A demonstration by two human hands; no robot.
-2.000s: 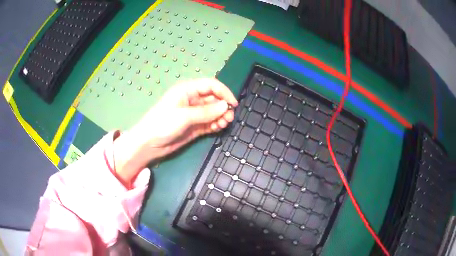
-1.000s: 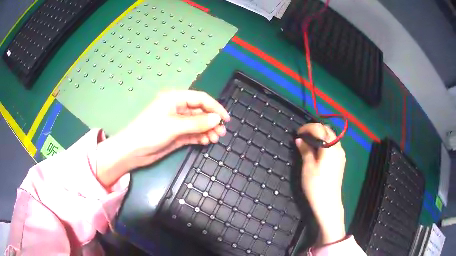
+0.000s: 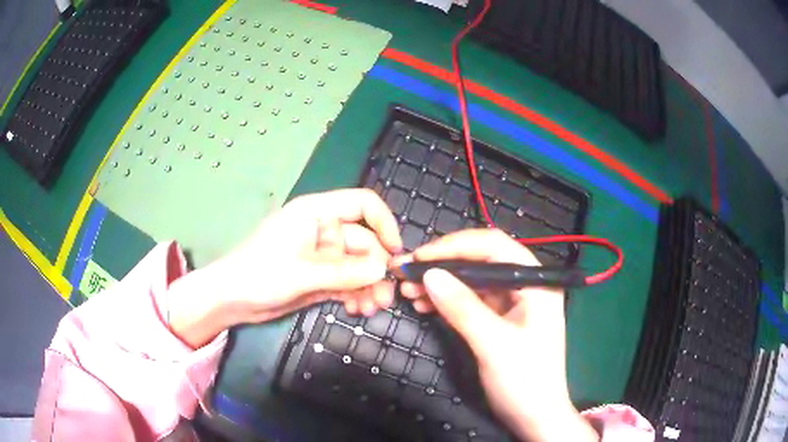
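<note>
My left hand (image 3: 302,255) is above the left part of the black centre tray (image 3: 380,332), thumb and forefinger pinched on something tiny that the fingers mostly hide. My right hand (image 3: 497,319) holds the thick black pen tool (image 3: 505,274) nearly level over the tray. The pen's tip meets my left fingertips. A red line (image 3: 605,243) runs from the pen's rear end, loops back and goes over the tray to the rear edge. The pale green component sheet (image 3: 233,86), dotted with small parts, lies behind my left hand.
A black pocket tray (image 3: 78,78) lies at far left beyond yellow tape (image 3: 155,97). A rear tray stack (image 3: 579,69) and a right-hand tray stack (image 3: 713,319) flank the centre tray. Red tape (image 3: 536,117) and blue tape (image 3: 518,135) cross the mat. White sheets (image 3: 775,397) stand at far right.
My right hand was out of view, then came in from the right with the pen. It has moved left, and the pen tip now meets my left fingertips. My left hand has moved slightly lower in view.
</note>
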